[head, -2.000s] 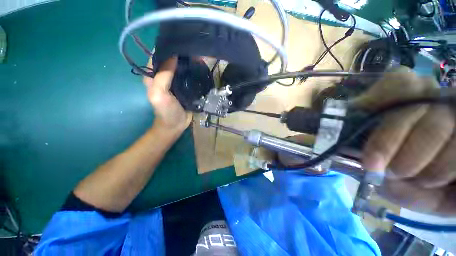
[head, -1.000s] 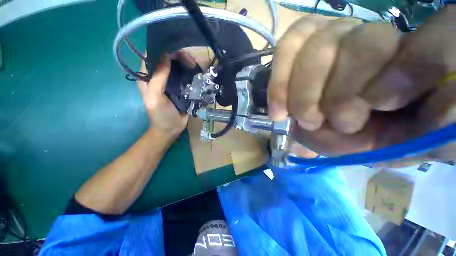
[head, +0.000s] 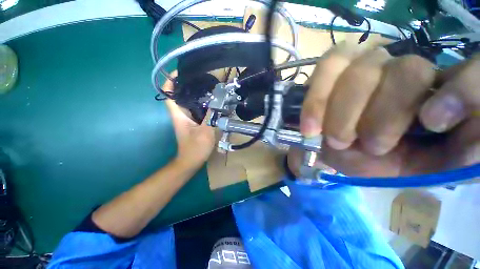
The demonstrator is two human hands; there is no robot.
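Observation:
My left hand (head: 190,134) holds the black headset (head: 223,57) by its left earcup (head: 196,89), with fingers partly hidden behind the cup. Two silver-grey headband hoops (head: 221,38) arch above it. My right hand (head: 379,105) is large in view and wrapped round the handheld screwdriver (head: 287,110). The screwdriver's metal nozzle head (head: 223,98) is at the left earcup; whether the bit touches a screw cannot be told. A silver air cylinder (head: 242,126) lies along the driver, and a blue air hose (head: 400,181) leaves its fitting. A dark tube loops over the driver.
Cardboard sheets (head: 227,171) lie under the work on the green bench mat (head: 95,142). A whitish round tub (head: 7,68) is at the left edge. Black cables (head: 350,21) lie at the back right. A carton (head: 416,216) is at the lower right.
My right hand and the driver first moved left, bringing the nozzle head and grip closer to the headset. Since then, headset, driver and both hands have shifted slightly right in view.

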